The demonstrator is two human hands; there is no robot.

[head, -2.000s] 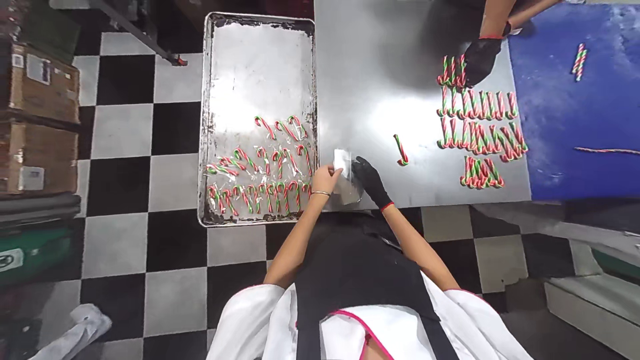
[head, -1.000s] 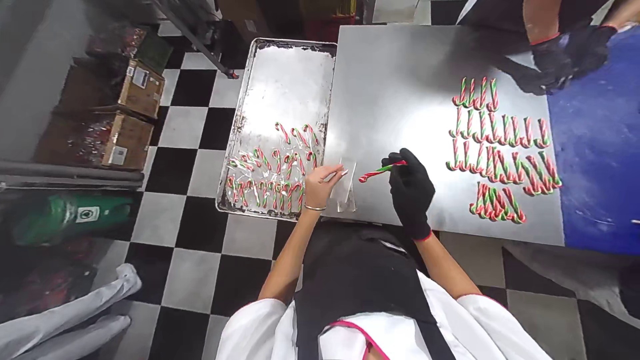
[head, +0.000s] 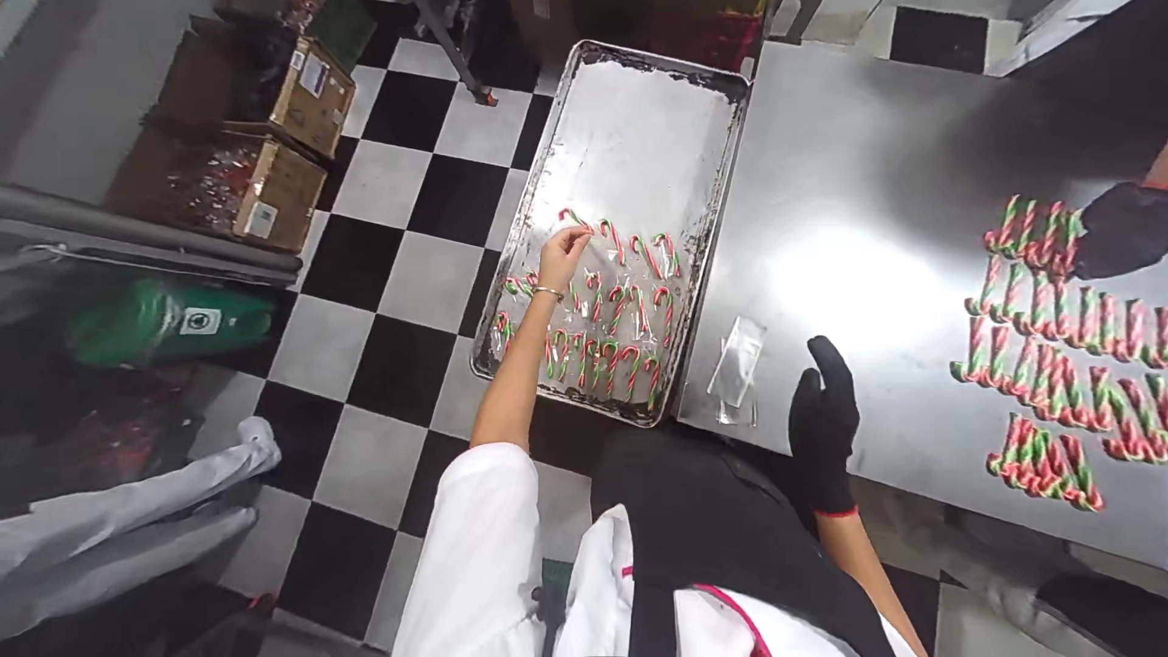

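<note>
Over a worn metal baking tray (head: 639, 128), my bare left hand (head: 565, 254) pinches the end of a wrapped red, white and green candy cane (head: 577, 219). Rows of candy canes in clear wrappers lie beneath and beside that hand, such as one wrapped candy cane (head: 668, 316) near the tray's right side. My right hand (head: 824, 411), in a black glove, is empty with thumb and fingers apart, above the steel table's near edge. Left of it lies a stack of clear plastic bags (head: 737, 363). Unwrapped candy canes (head: 1045, 461) stand in rows at the table's right.
A co-worker's black-gloved hand (head: 1121, 230) touches the top row of canes on the steel table (head: 839, 155). Cardboard boxes (head: 283, 192) and a green bin (head: 173, 321) are at the left. A person's white-trousered leg (head: 137, 506) shows at lower left.
My left hand has moved from the bags to the upper rows on the tray. The candy cane that was in my right hand a second ago is no longer there. The view has swung left.
</note>
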